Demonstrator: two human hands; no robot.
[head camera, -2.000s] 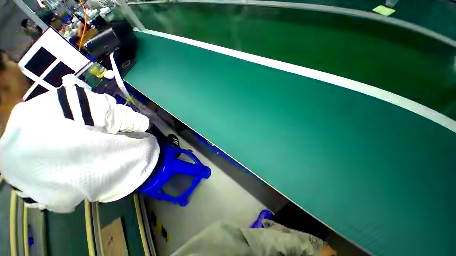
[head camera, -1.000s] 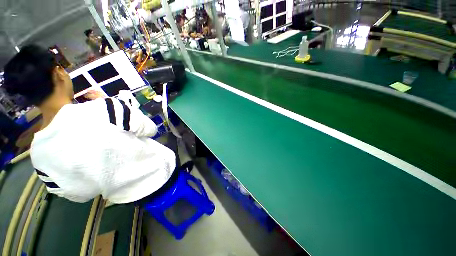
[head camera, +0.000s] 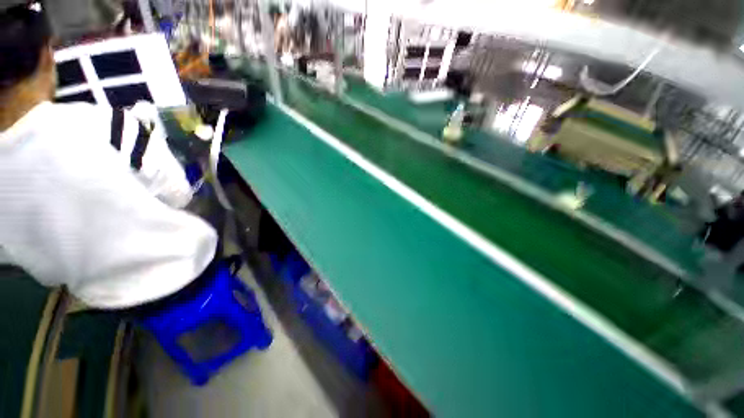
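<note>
Neither of my hands is in view. The green-topped workbench (head camera: 351, 261) lies nearest in front of me, running from the upper left to the bottom right. A green conveyor belt (head camera: 457, 192) with white edging runs along its far side. At the bench's far left end are a black label printer (head camera: 219, 94) and a hanging white label strip (head camera: 216, 151). A monitor (head camera: 159, 69) with several dark panes stands beside them. The picture is blurred.
A person in a white top (head camera: 98, 220) sits on a blue plastic stool (head camera: 208, 322) at the left. Blue crates (head camera: 330, 331) are under the bench. Cream-piped rack parts (head camera: 45, 359) are at the lower left. Another monitor (head camera: 424, 59) stands across the conveyor.
The view has swung up and to the right, showing more of the far side of the conveyor. The seated person now appears further left. My sleeve or clothing, seen at the bottom earlier, is gone.
</note>
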